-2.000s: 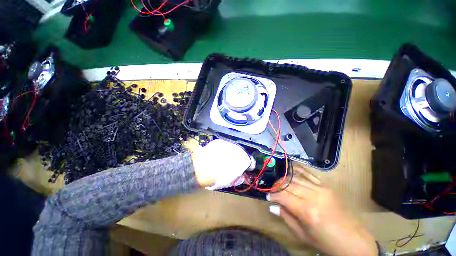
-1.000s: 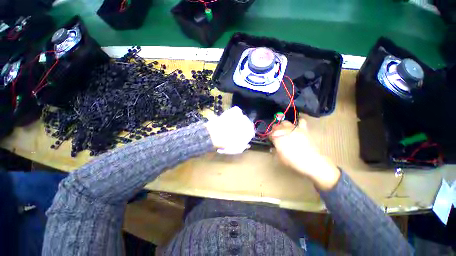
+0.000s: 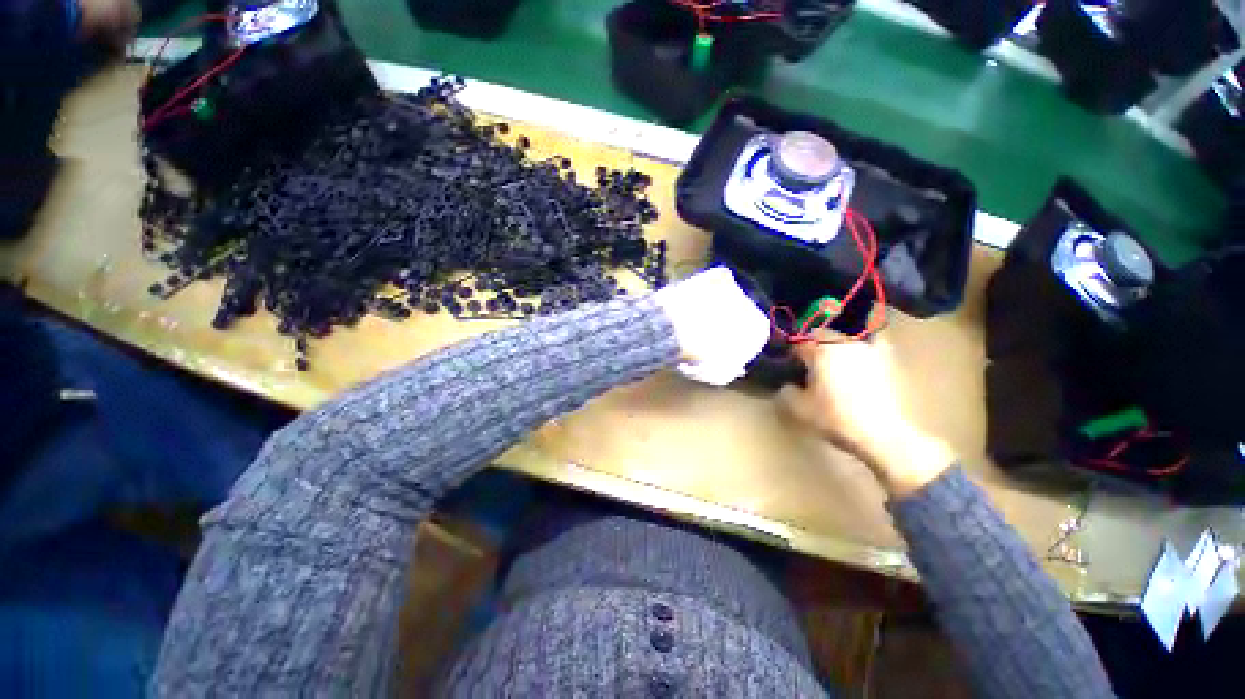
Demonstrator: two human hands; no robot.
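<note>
The black front cabinet half [image 3: 942,246] lies tilted behind my hands, with the silver speaker driver [image 3: 789,189] in its left part. Red wires [image 3: 874,273] loop from the driver down to the dark rear shell [image 3: 778,366], which is mostly hidden by my hands. A green component [image 3: 819,313] shows between my hands at the shell. My left hand [image 3: 720,325], in a white glove, is at the shell's left side; its fingers are hidden. My right hand [image 3: 853,396], bare, has its fingers at the shell beside the green component; what they hold is unclear.
A pile of small black plastic fittings [image 3: 410,219] lies left on the bench [image 3: 642,451]. Opened speaker units stand at the right [image 3: 1038,369] and far left [image 3: 260,103]. More units sit on the green conveyor belt [image 3: 546,55]. A person's hand [image 3: 107,19] shows at the top left.
The view has shifted, so the work appears further right and higher. The green component now shows upright and elongated by my right fingers. Both hands remain at the shell.
</note>
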